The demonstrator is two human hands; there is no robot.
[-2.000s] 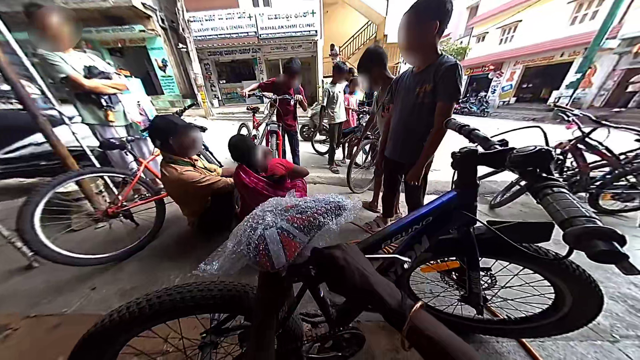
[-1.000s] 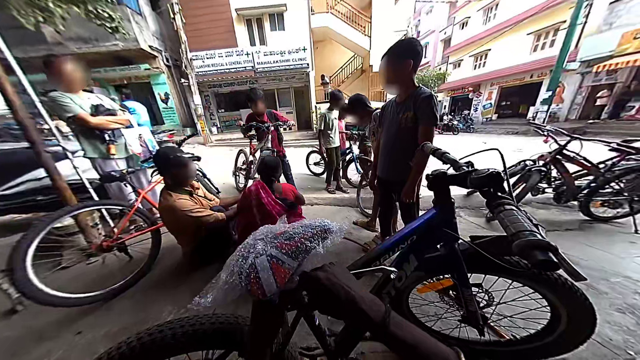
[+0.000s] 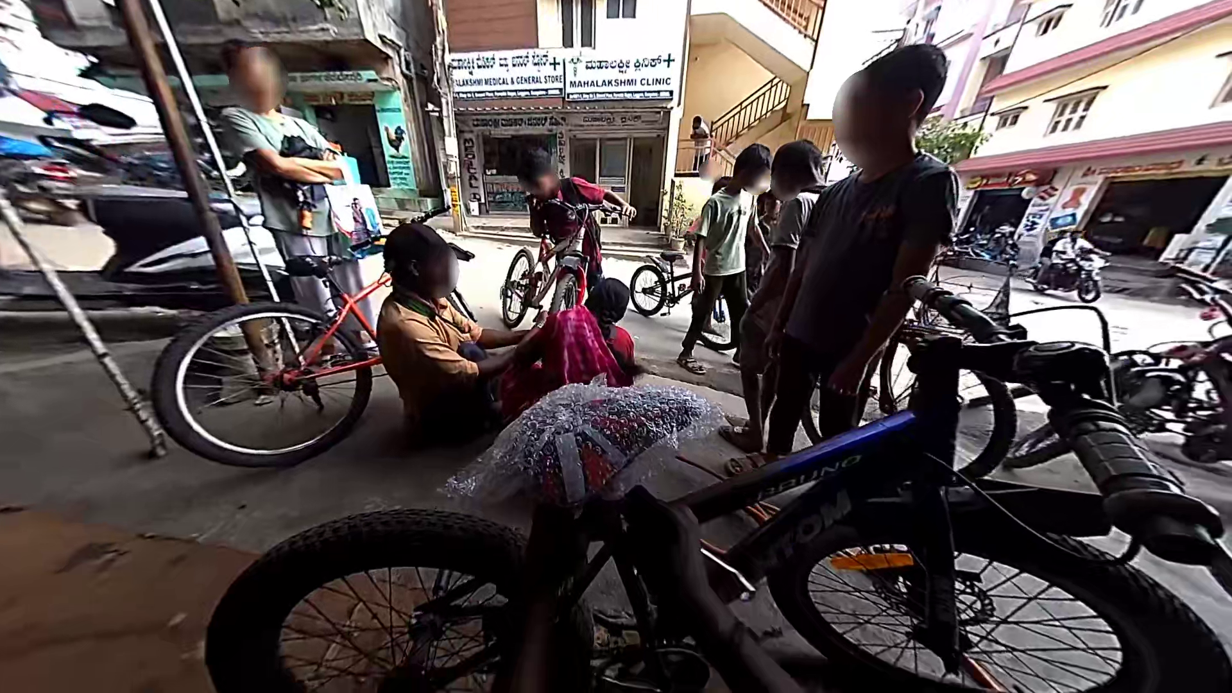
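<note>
A blue and black bicycle frame [image 3: 818, 462] stands across the foreground, its knobby rear tyre [image 3: 375, 539] at lower left. Bubble wrap covers its saddle [image 3: 587, 438], which has red and pale parts. Just below the saddle, my right hand [image 3: 664, 544] is bent round a slim metal tool [image 3: 729, 575], whose bright end shows beyond the fingers near the frame's top. My left hand [image 3: 560, 539] is a dark shape under the saddle, beside the seat post area; its fingers are hidden in shadow. The handlebar grip [image 3: 1121, 462] juts out at right.
Two people [image 3: 433, 346] sit on the ground beyond the saddle, near a red bicycle [image 3: 322, 371]. Several people stand at right, the nearest in a dark T-shirt [image 3: 857, 260]. Another leans over a bicycle [image 3: 558, 265]. Poles [image 3: 183, 154] slant at left; parked bicycles [image 3: 1179, 375] are at right.
The person behind the far bicycle now bends lower over its handlebar. The seated person in pink has shifted, head further right. My right hand stays below the wrapped saddle. The view has shifted.
</note>
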